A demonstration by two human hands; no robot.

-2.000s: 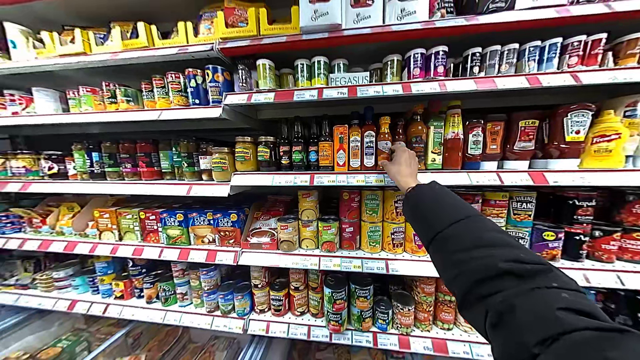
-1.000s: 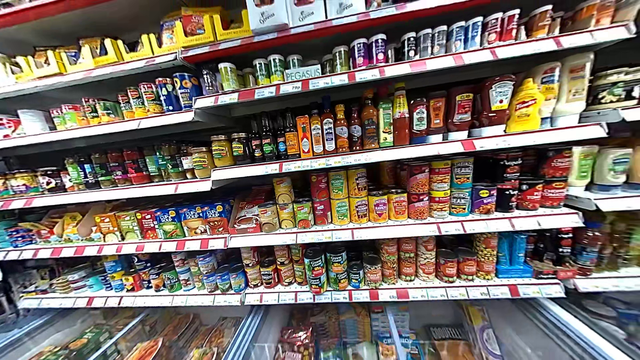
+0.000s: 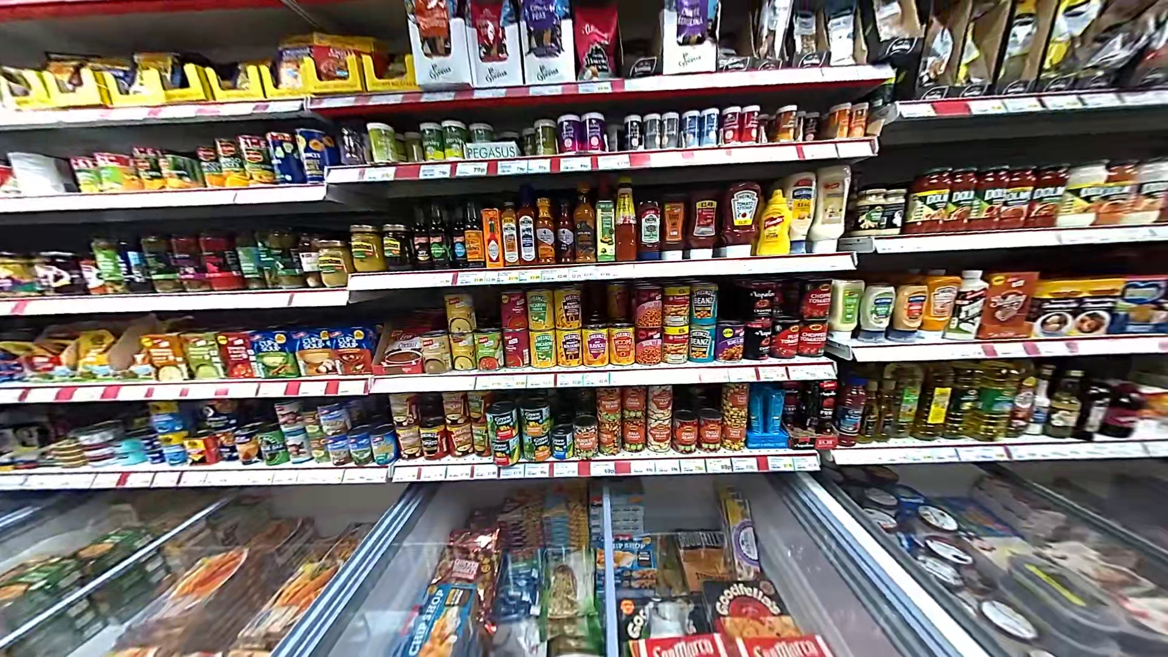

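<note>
Neither my left hand nor my right hand shows in the head view. Straight ahead, a row of sauce bottles stands upright on the middle shelf, among them a yellow mustard bottle, a red ketchup bottle and an orange-boxed sauce. Pickle jars stand to their left. Stacked food tins fill the shelf below, with more tins on the lowest one. Small spice jars line the shelf above the bottles.
Chest freezers with glass lids run along the bottom, holding frozen food packs and tubs. Their metal lid frame lies in front of the shelves. At the right are shelves of sauce jars and oil bottles.
Two seconds ago my right hand, in a black sleeve, was at the sauce bottles on the middle shelf; it has left the view. The view has shifted, with more of the freezers and right shelves showing.
</note>
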